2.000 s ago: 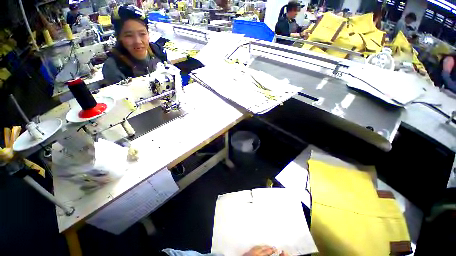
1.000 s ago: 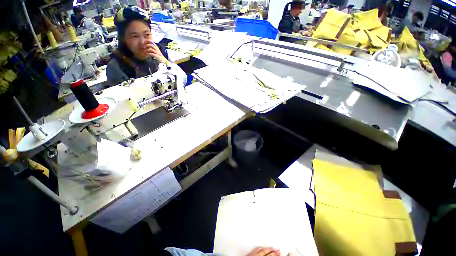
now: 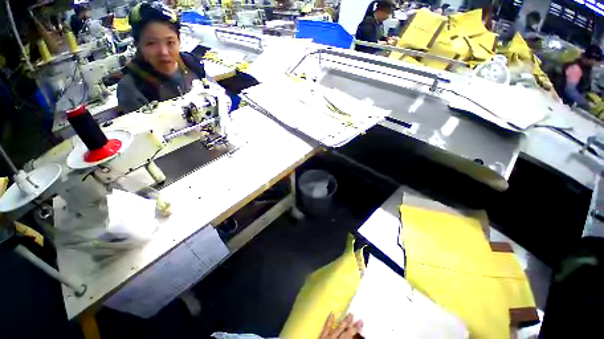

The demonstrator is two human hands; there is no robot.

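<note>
A pale whitish panel (image 3: 404, 308) lies tilted at the bottom centre, its lower part cut off by the frame edge. A yellow panel (image 3: 324, 288) shows beside it on the left. My left hand (image 3: 341, 327) is at the bottom edge, partly cut off, with its fingers at the border between the two; whether it grips either is unclear. A light sleeve (image 3: 242, 336) shows to its left. My right hand is out of the picture. A stack of yellow panels (image 3: 450, 265) with red-brown patches (image 3: 523, 315) lies to the right.
A neighbouring table (image 3: 232, 189) with a white sewing machine (image 3: 175, 118) stands left; a person (image 3: 159, 66) sits behind it. A grey bin (image 3: 316, 192) is on the floor. A grey metal bench (image 3: 424, 126) runs across the upper right. A white board (image 3: 384, 228) shows beside the stack.
The pale panel has shifted right and turned, and the yellow panel now shows at its left. My left hand's fingers point more upward. The view has shifted slightly. The seated person's hand has left their face.
</note>
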